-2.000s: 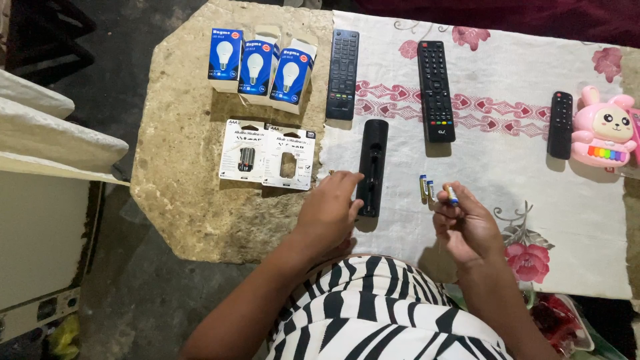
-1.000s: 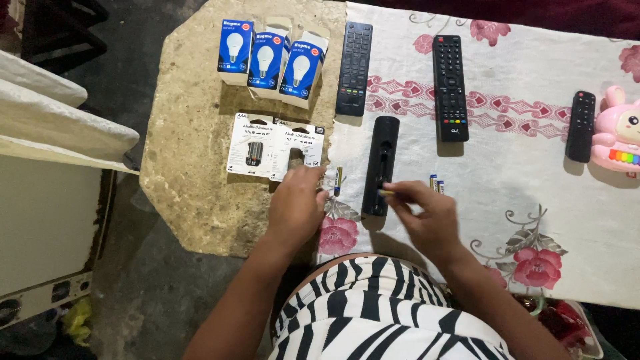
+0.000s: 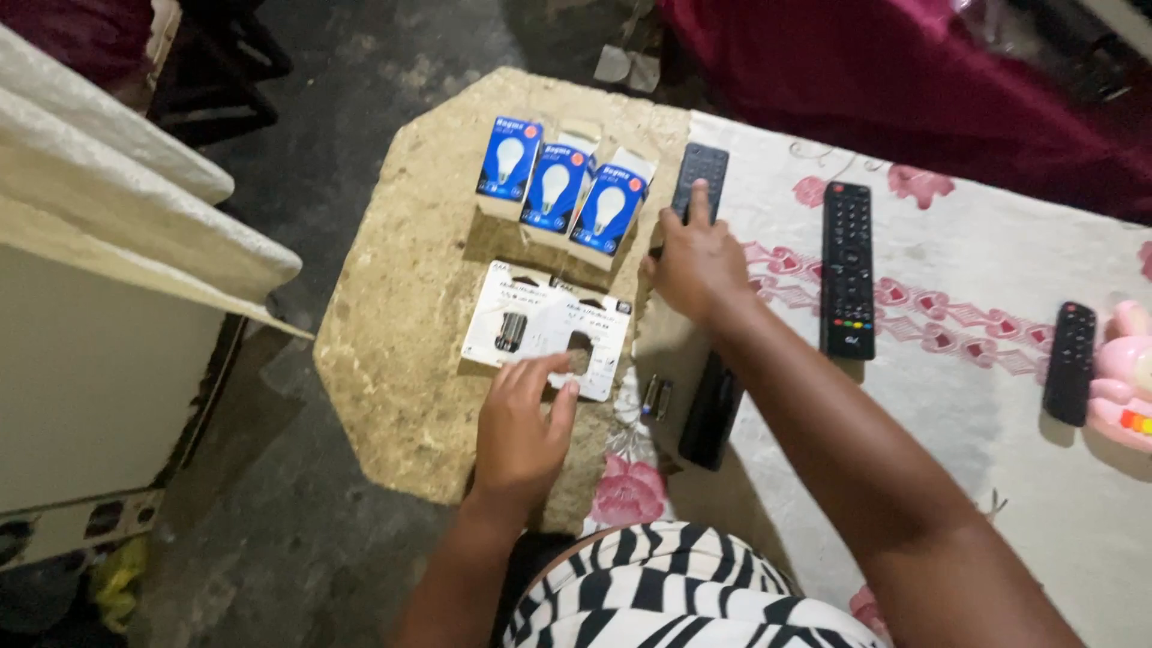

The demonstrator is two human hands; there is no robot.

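My right hand [image 3: 700, 261] reaches over the black remote control [image 3: 705, 166] at the top middle, with fingers resting on it; whether they grip it cannot be told. My left hand [image 3: 526, 432] is spread beside the lower edge of two battery blister cards, with nothing seen in it. The left card [image 3: 531, 310] holds small batteries and the right card [image 3: 598, 364] has an opening through which the table shows. Two loose batteries [image 3: 657, 398] lie right of the cards. Beside them a second black remote control [image 3: 711, 418] lies partly under my right forearm.
Three blue light bulb boxes [image 3: 554, 187] stand above the cards on the bare stone tabletop [image 3: 396, 360]. On the floral tablecloth [image 3: 954, 234] lie a long black remote control [image 3: 848, 270], a smaller one [image 3: 1069, 364] and a pink toy [image 3: 1125, 382] at the right edge.
My right hand has left the remote control nearest me and moved up to the one at the top middle. My left hand has shifted slightly down from the right card. The view has moved.
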